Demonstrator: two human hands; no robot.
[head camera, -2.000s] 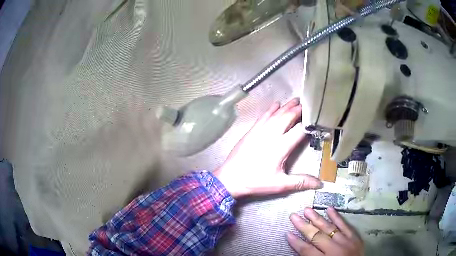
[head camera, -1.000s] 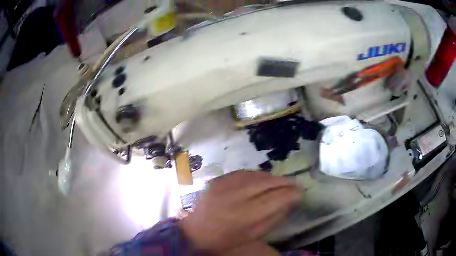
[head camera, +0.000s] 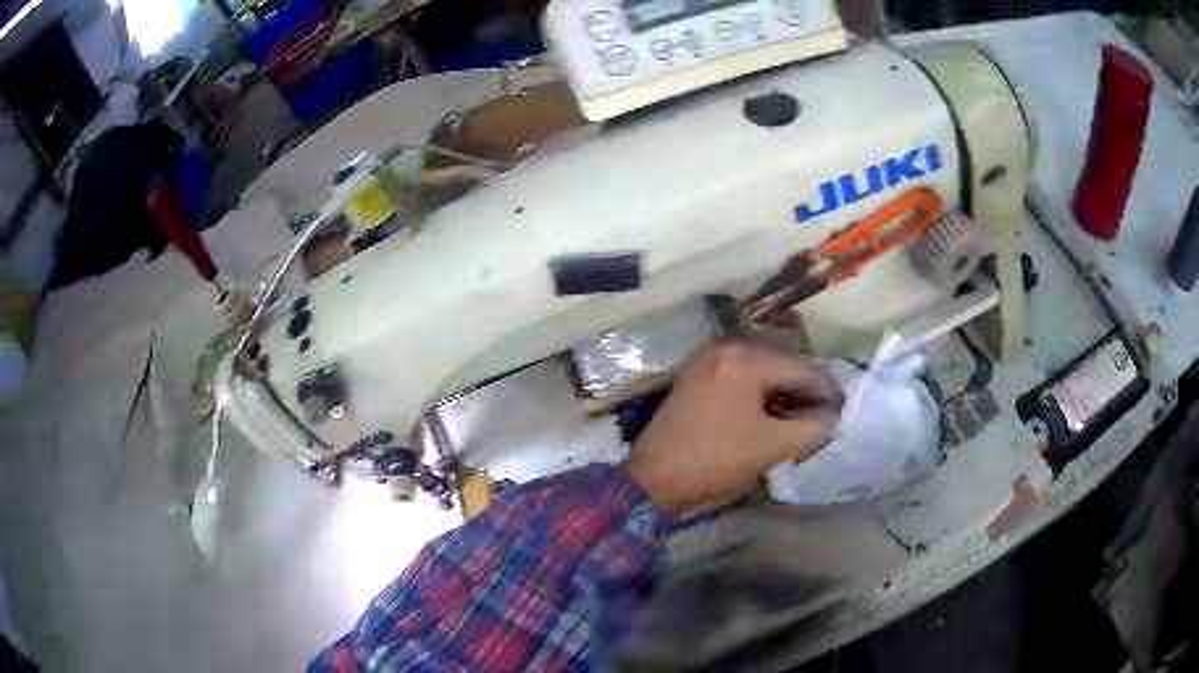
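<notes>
My left hand (head camera: 736, 423), in a plaid sleeve, reaches from the lower left across the machine bed. Its thumb and fingers are curled together at the left edge of the white label stack (head camera: 870, 447), closed on white labels. The exact pinch is blurred. The stack has a raised peak at its top. The dark tab heap (head camera: 636, 418) shows only as a sliver behind my hand. The tan edge guide (head camera: 475, 494) stands by the presser foot, partly behind my sleeve. The beige garment panel (head camera: 99, 460) lies at left under bright glare. My right hand is not visible.
The cream JUKI machine head (head camera: 684, 224) spans the view, with a control panel (head camera: 710, 40) on top. Orange-handled snips (head camera: 868, 250) rest against it. A metal-rimmed tray (head camera: 631, 358) is behind my hand. A phone-like black slab (head camera: 1089, 394) and red cylinder (head camera: 1115, 145) are at right.
The view has swung right from the needle area. My left hand has left the cloth and moved right to the label stack. My right hand, seen earlier near the table edge, is no longer visible.
</notes>
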